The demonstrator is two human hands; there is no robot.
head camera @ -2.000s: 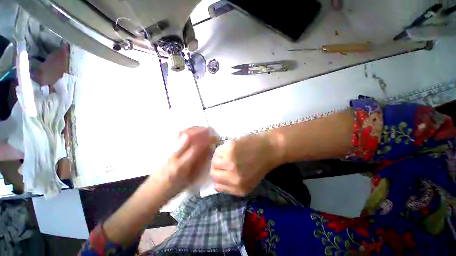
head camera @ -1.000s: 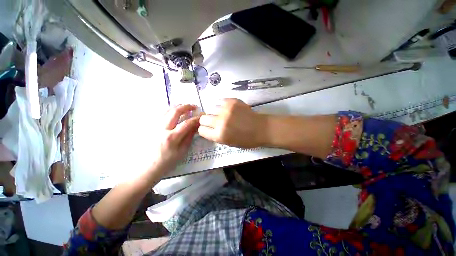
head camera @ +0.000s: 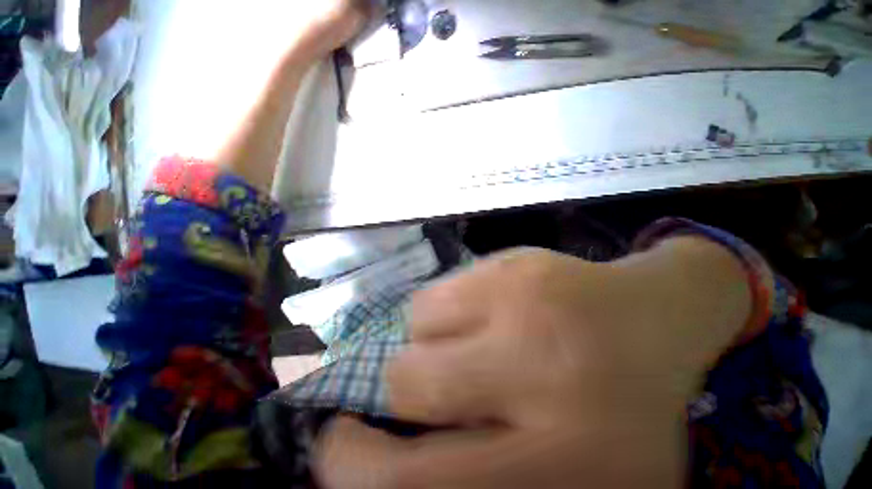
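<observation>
My left hand is at the top edge of the view, near the needle area, and partly cut off. Its fingers are washed out by glare, so what it holds cannot be told. My right hand is large, close to the camera and blurred, over the lap at the lower centre. Its fingers are bent, and whether it holds anything cannot be told. White cut pieces lie on the checked cloth on my lap. The needle and presser foot are out of view.
Thread snips and an awl with a yellow handle lie on the table. A tape measure runs along its front edge. White fabric bundles hang at the left. A dark tool is at the top right.
The view has tipped down, so the machine head and phone have left it. My hands have parted: the left is at the top by the needle area, the right has come back over the lap.
</observation>
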